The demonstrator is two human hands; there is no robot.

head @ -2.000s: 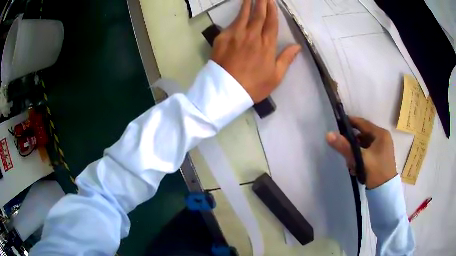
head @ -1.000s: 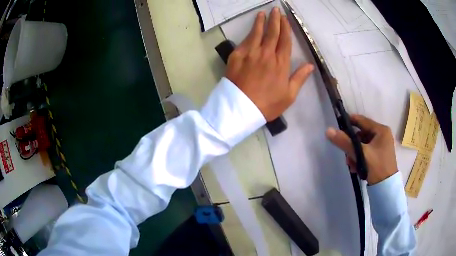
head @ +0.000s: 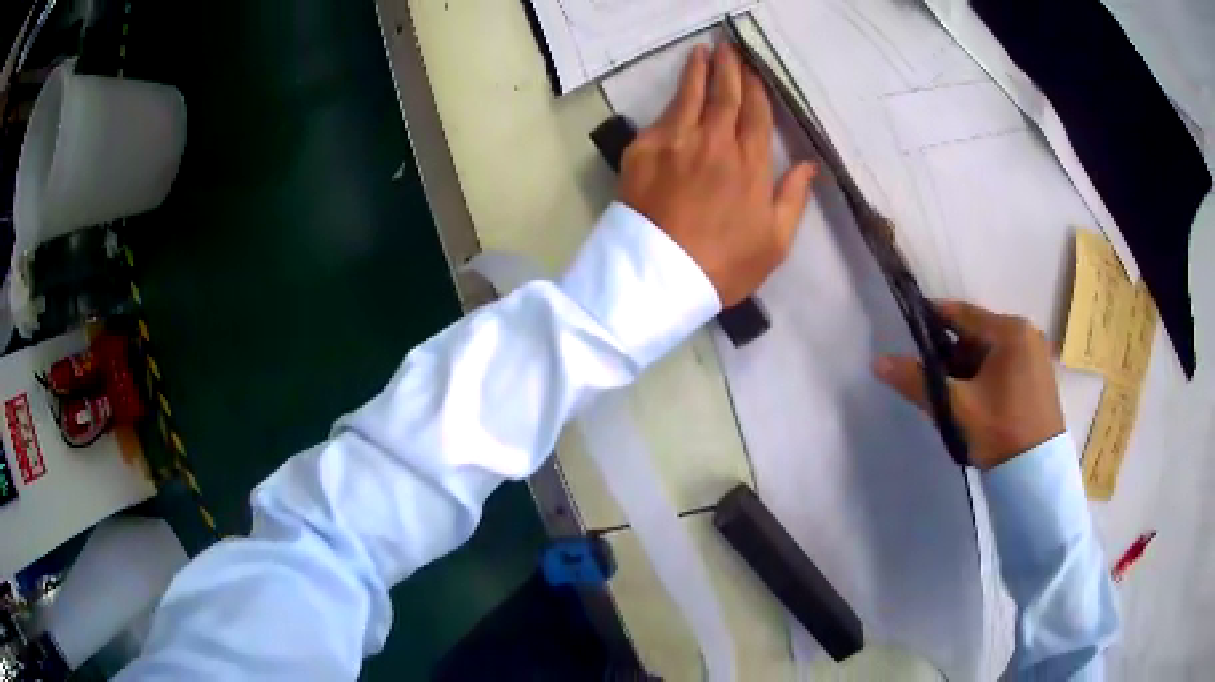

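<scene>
My right hand (head: 993,386) is closed round the handles of long dark shears (head: 873,220). The blades run up and left along the cut edge of the white paper marker (head: 853,466), their tip near the top middle. My left hand (head: 713,173) lies flat on the paper, fingers slightly apart and thumb out, left of the blades. It lies over the middle of a dark weight bar, whose lower end (head: 744,321) shows below it. A second dark weight (head: 789,573) lies on the paper's left edge, lower middle.
The cream table (head: 486,147) ends at a metal edge with a blue clamp (head: 577,561). A white paper strip (head: 653,520) curls across it. Right are dark fabric (head: 1119,120), tan tickets (head: 1109,313) and a red pen (head: 1134,554). A white bin (head: 107,147) stands beyond the green floor.
The shears' blades now reach further up and left, and look more closed. The left hand still presses on the paper. The whole view has shifted slightly.
</scene>
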